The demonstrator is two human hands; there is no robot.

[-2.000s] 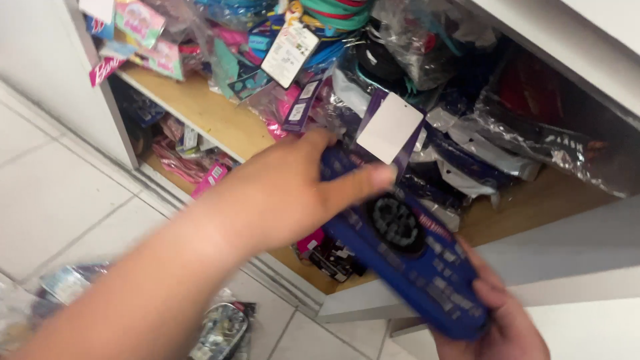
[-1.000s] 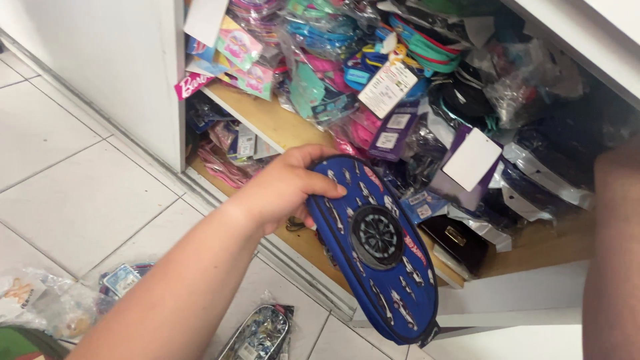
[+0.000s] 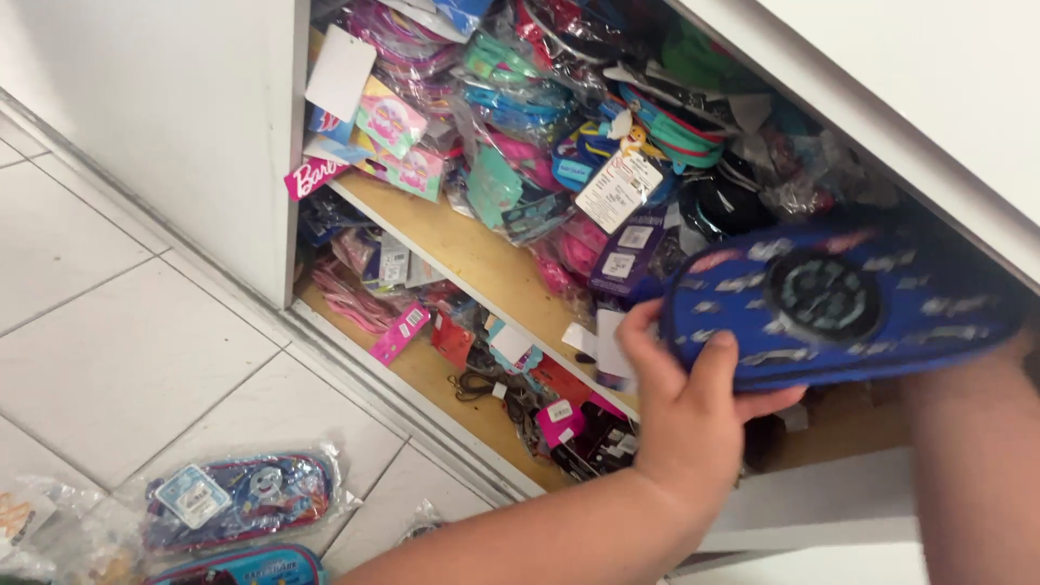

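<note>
A blue zippered pencil case point(image 3: 959, 305) with a round black emblem and small printed figures is held up before the cabinet shelf, slightly blurred. My left hand point(image 3: 699, 390) grips its left end, thumb on the front face. My right hand is hidden behind the case's right end; only the forearm and wrist show, so its hold cannot be told. Behind the case, the upper shelf point(image 3: 455, 236) is packed with pouches in clear plastic. A purple tag point(image 3: 630, 252) and a white printed tag point(image 3: 619, 191) hang just left of the case.
The lower shelf point(image 3: 439, 390) holds tagged small goods and a dark cord. A white cabinet panel point(image 3: 203, 122) stands at the left, with a sliding-door track along the floor. On the tiles lie a wrapped pencil case point(image 3: 244, 496) and a light-blue case point(image 3: 252, 566).
The blue case has moved right and turned from a steep slant to nearly level, still in my left hand. My right forearm now reaches behind its right end.
</note>
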